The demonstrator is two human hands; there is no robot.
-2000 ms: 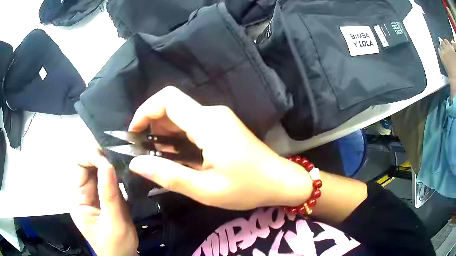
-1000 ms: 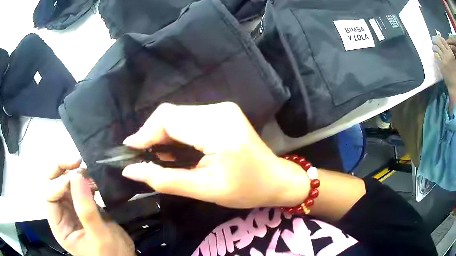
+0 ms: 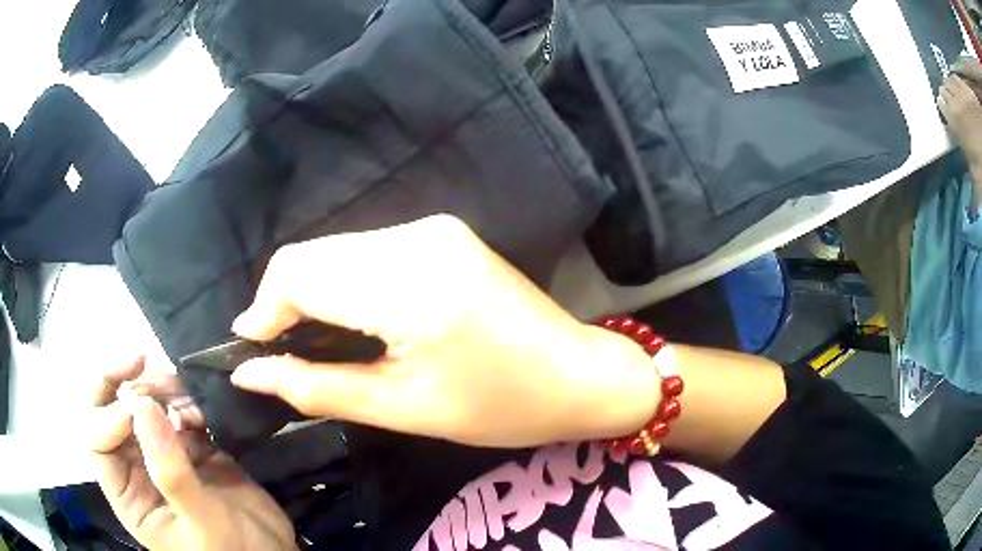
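My right hand (image 3: 409, 334) is shut on the thread snips (image 3: 221, 353), whose silvery blades point left and look closed, near the bag's left corner. A black bag body (image 3: 355, 161) lies in front of me, its lower edge hanging toward my lap. My left hand (image 3: 178, 463) is at the bag's lower left corner, thumb and fingertips pinched together beside the blade tips. A fine thread seems to run from the fingertips to the bag edge, but it is too small to be sure.
A second black bag (image 3: 775, 140) with a white brand label (image 3: 757, 58) lies to the right. Black bag pieces (image 3: 75, 183) lie on the white table (image 3: 92, 312) at the left and back. A person's arm and blue sleeve (image 3: 939, 280) show at the right edge. A blue round object (image 3: 759, 307) is below the table.
The snips' blades have gone from open to closed and moved left and down with my right hand. My left hand has moved left. The bag has shifted slightly left in view.
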